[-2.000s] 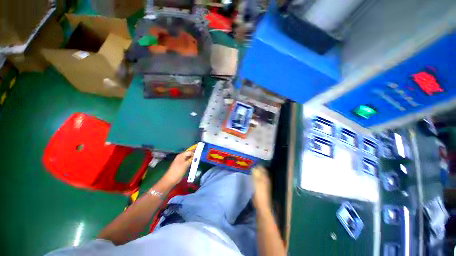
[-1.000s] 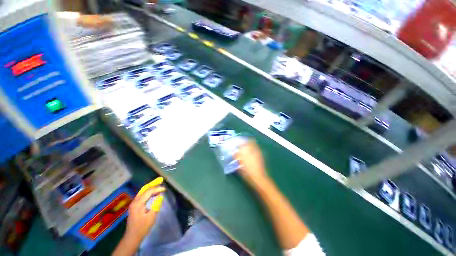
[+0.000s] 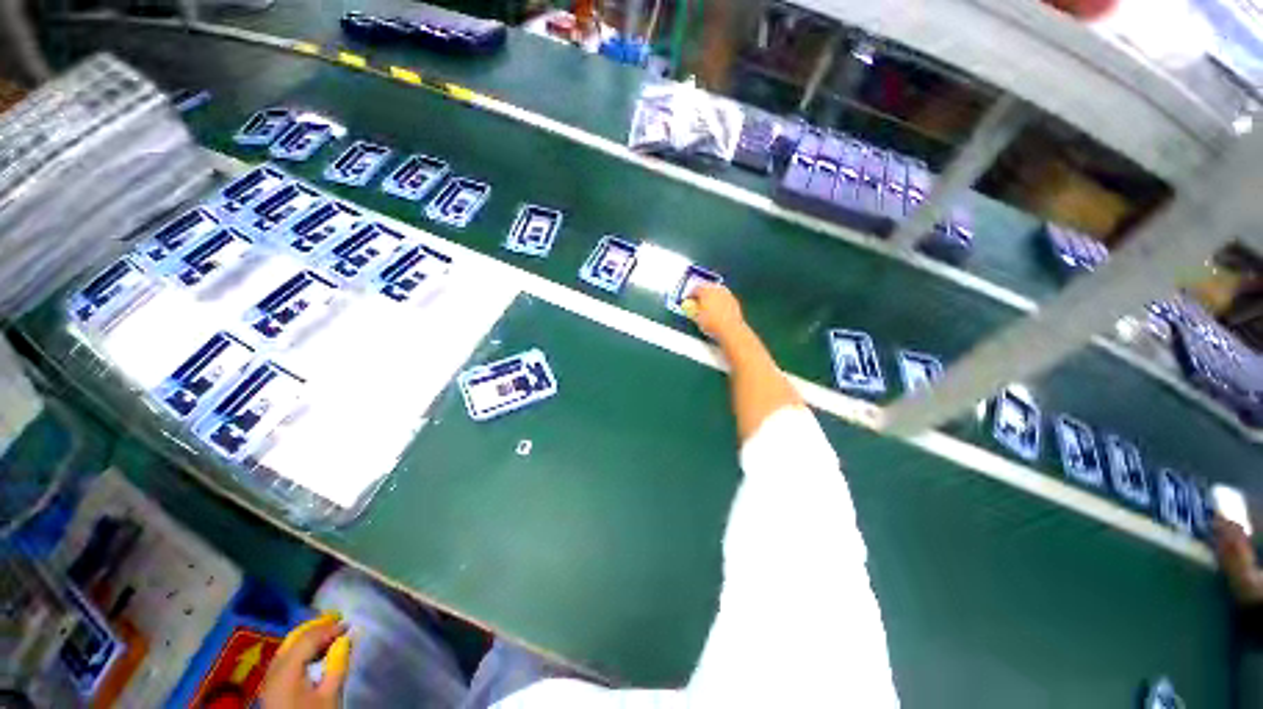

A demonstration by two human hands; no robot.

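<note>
My right hand (image 3: 713,313) reaches far forward over the belt, its fingers closed at the near edge of a panel (image 3: 690,287). The panel lies on the belt, partly hidden by the fingers. My left hand (image 3: 308,668) is low at the left, cut off by the bottom edge. Its yellow-tipped fingers are apart, with nothing visible between them. A single panel (image 3: 508,385) lies on the green surface between the white sheet and my right arm, with a tiny pale part (image 3: 524,447) near it.
The white sheet (image 3: 367,441) bears rows of panels at the left, beside a tall clear-grey stack (image 3: 86,155). Spaced panels line the green belt (image 3: 776,321). The press bed (image 3: 169,561) is bottom left. A slanted post (image 3: 1032,339) crosses the right side. Another person's hand (image 3: 1233,543) is at far right.
My right hand has moved forward from the near green surface to the belt, with a panel at its fingers. The view has swung right; my left hand now sits lower and further left.
</note>
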